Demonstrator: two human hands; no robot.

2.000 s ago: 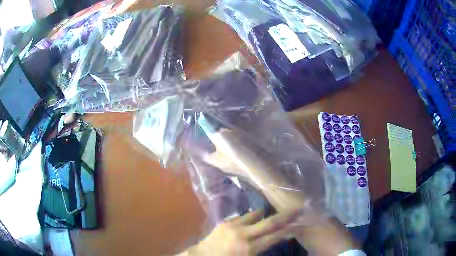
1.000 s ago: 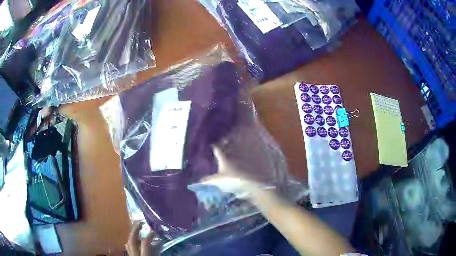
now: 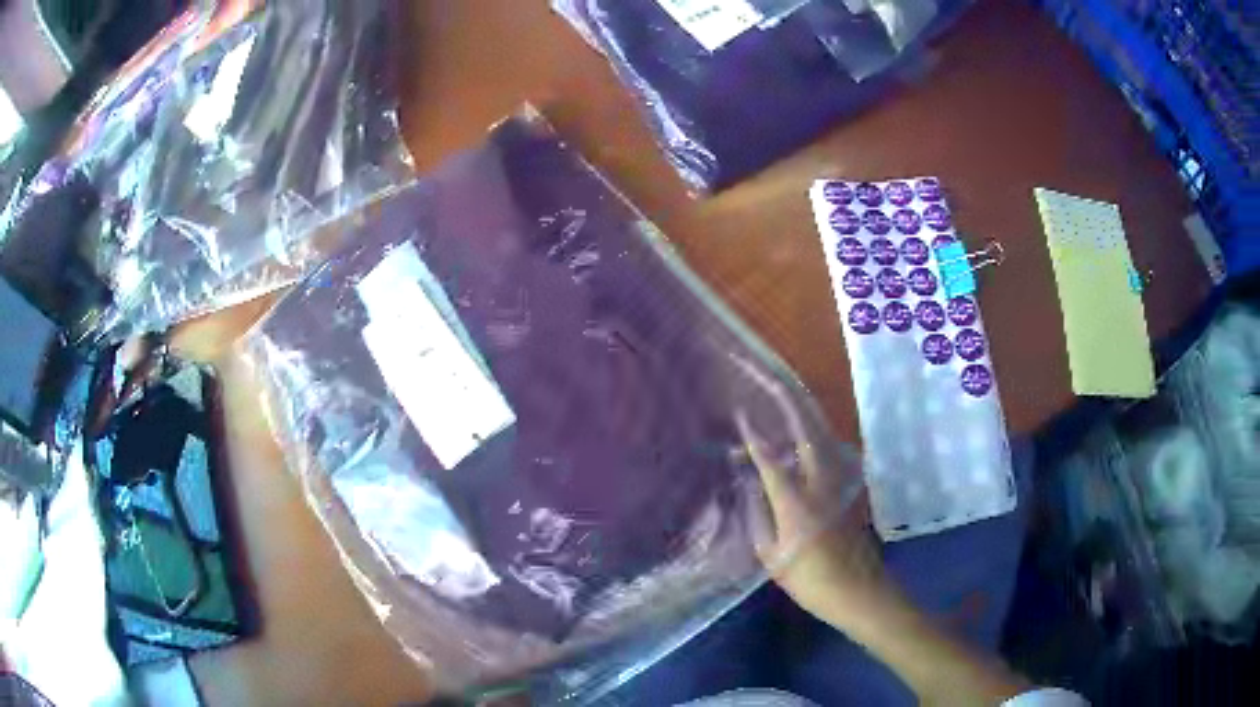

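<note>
A folded purple garment (image 3: 594, 373) lies flat in a clear polybag (image 3: 325, 490) on the table in front of me. White hang tags (image 3: 440, 370) show at its left, slanting down to the right. My right hand (image 3: 808, 518) is at the bag's lower right edge, its fingers against or around the film; blur and glare hide whether they grip it. My left hand is not in view.
Bagged garments lie at the far left (image 3: 290, 152) and far side (image 3: 753, 104). Right of the bag are a purple-dotted sticker sheet (image 3: 933, 449) with a turquoise clip (image 3: 956, 269) and a yellow pad (image 3: 1101, 311). A dark pouch (image 3: 166, 511) is at left, blue crates (image 3: 1161, 97) at upper right.
The bag, earlier crumpled and blurred, now lies spread and turned, its tags slanting. My right hand has moved from the bag's middle to its right edge. My left hand has left the view.
</note>
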